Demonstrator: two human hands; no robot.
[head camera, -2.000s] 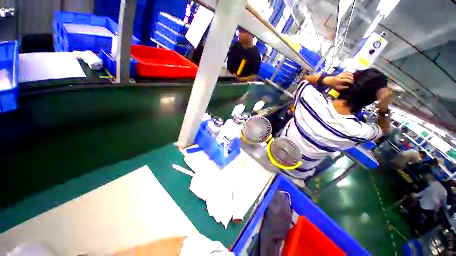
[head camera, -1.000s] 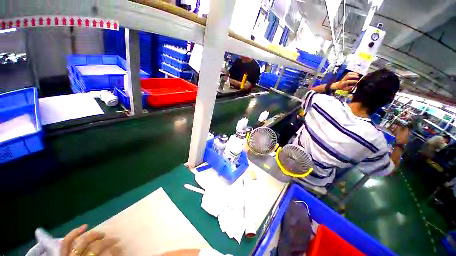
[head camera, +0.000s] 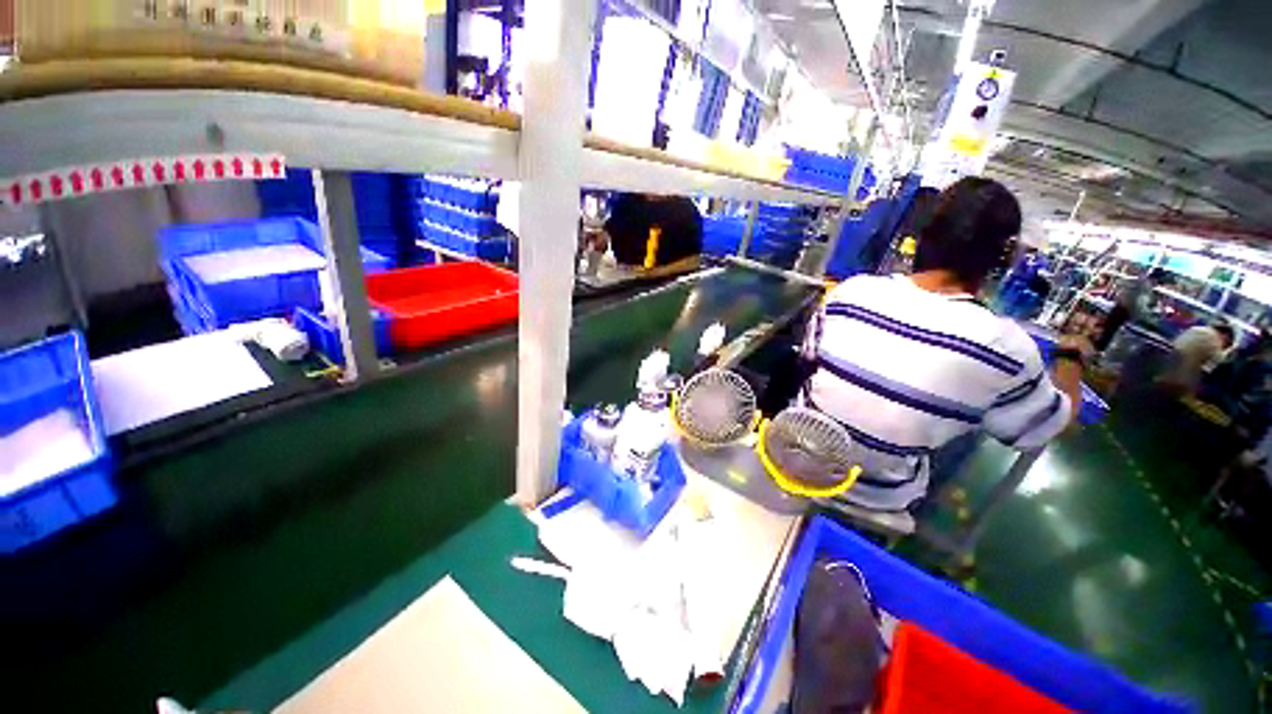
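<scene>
Neither of my hands is clearly in view. A tan sheet (head camera: 444, 656) lies on the green bench mat (head camera: 467, 551) at the bottom, cut off by the frame edge. A tiny pale tip (head camera: 170, 706) shows at the bottom left edge; I cannot tell what it is. A crumpled white cloth (head camera: 635, 600) lies right of the tan sheet, with a pale thin stick (head camera: 539, 568) at its left. Behind it, a small blue box (head camera: 614, 491) holds whitish bottles (head camera: 642, 435) standing upright.
A white post (head camera: 548, 265) rises at the bench's back edge beside the dark green belt (head camera: 335, 516). Two fans (head camera: 809, 452) stand at right, near a seated person (head camera: 928, 377). A blue crate (head camera: 795, 628) with a red bin (head camera: 963, 677) is lower right. A red bin (head camera: 440, 304) sits beyond the belt.
A bare hand with a ring, seen over the tan sheet one second ago, has left the view. The view has shifted, and the seated person's raised arms have come down.
</scene>
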